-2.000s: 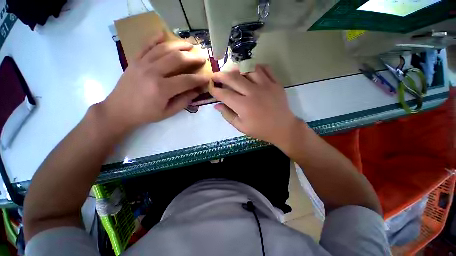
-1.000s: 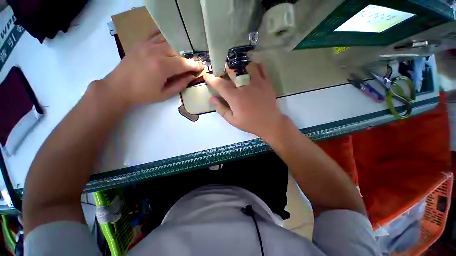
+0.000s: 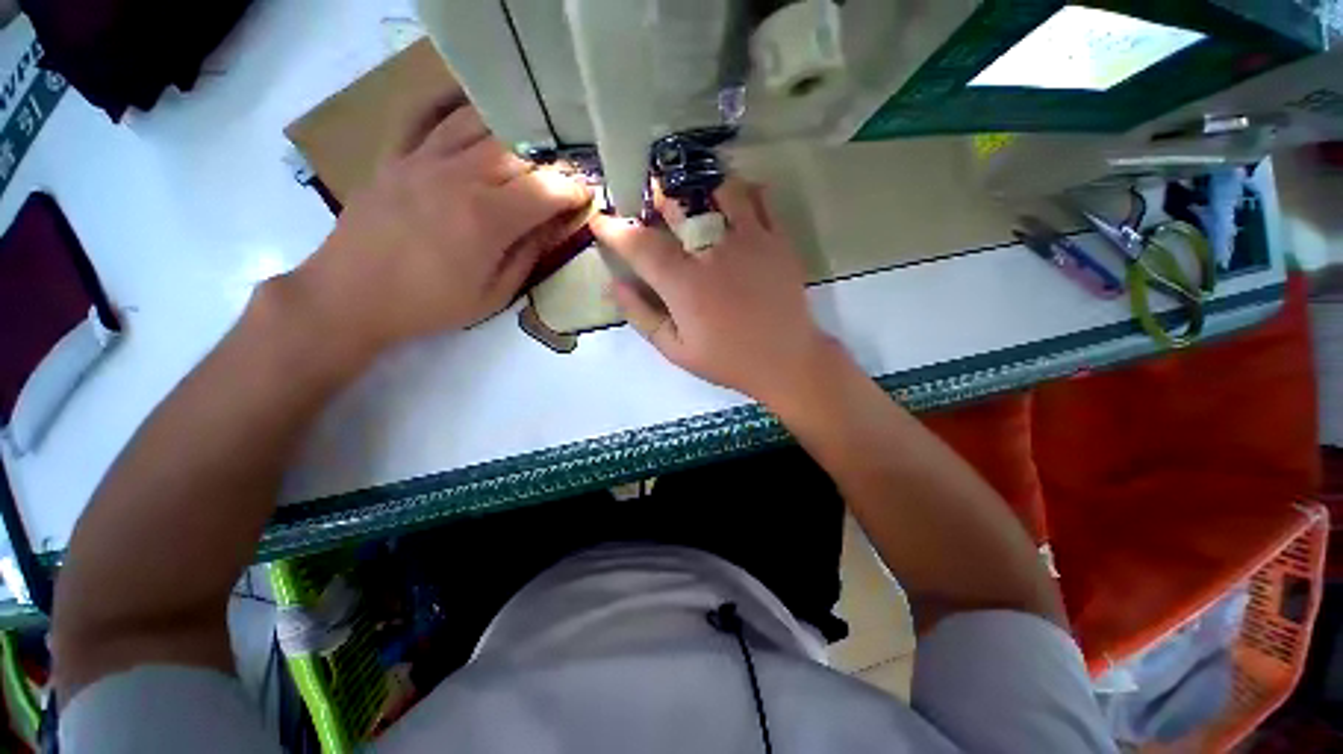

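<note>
A stiff tan template (image 3: 354, 130) lies on the white table left of the sewing machine head (image 3: 619, 89). A strip of maroon fabric (image 3: 560, 254) shows beside my left hand at the lit needle area. My left hand (image 3: 442, 221) presses on the template and fabric, fingertips close to the presser foot. My right hand (image 3: 714, 287) rests at the right of the needle, fingertips near the fabric edge; part of it is behind the machine's dark fittings. Whether its fingers grip the fabric is hidden.
A maroon piece with a white band (image 3: 52, 317) lies at the table's left edge. A dark heap (image 3: 133, 44) is at the far left. Green-handled scissors (image 3: 1171, 280) and pens (image 3: 1072, 262) lie at the right. An orange crate (image 3: 1252, 633) with orange-red cloth (image 3: 1178, 457) stands below right.
The template's far end has swung left and tilted with my left hand. My right hand has moved closer to the needle than two seconds ago, and the machine bed near it has become uncovered.
</note>
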